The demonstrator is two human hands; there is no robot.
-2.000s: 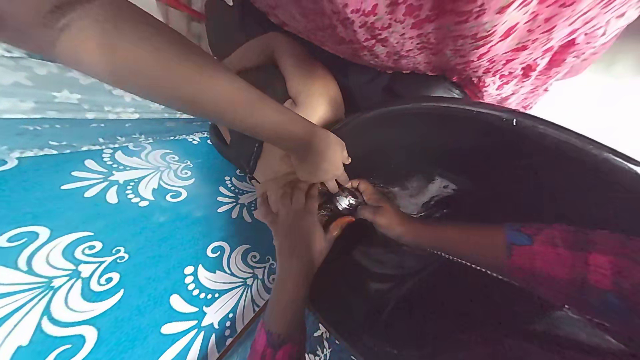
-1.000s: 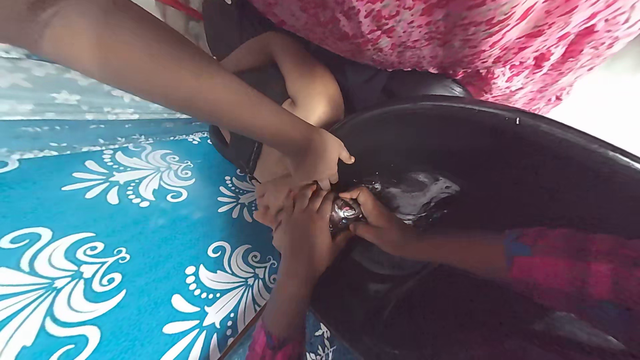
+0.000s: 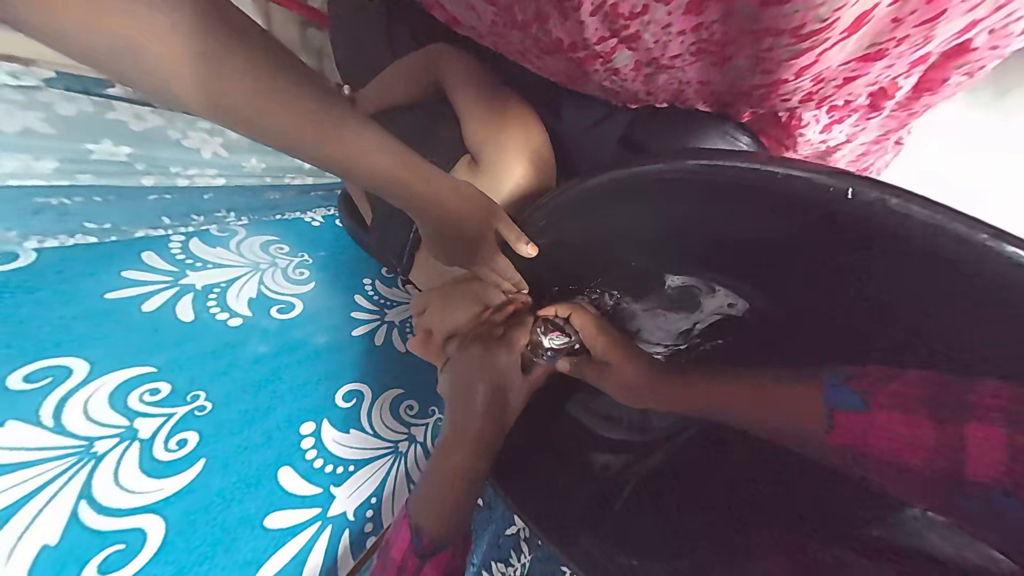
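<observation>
My right hand reaches in from the right and holds a small shiny metal vessel between thumb and fingers, over the near left part of a large black basin. My left hand comes up from below, its fingers lying over another person's hand, with its thumb side close to the vessel. That person's other arm reaches from the upper left, and its hand rests on the same spot, thumb sticking out. Whether my left hand also touches the vessel is hidden.
A glossy wet patch shows inside the basin. Blue cloth with white floral print spreads at the left. Pink patterned clothing hangs over the basin's far edge, and a bent bare limb lies beside the rim.
An orange patch seen under the vessel two seconds ago is no longer visible. My left hand has shifted up over the other person's hand. The other person's upper hand has drawn back from the vessel.
</observation>
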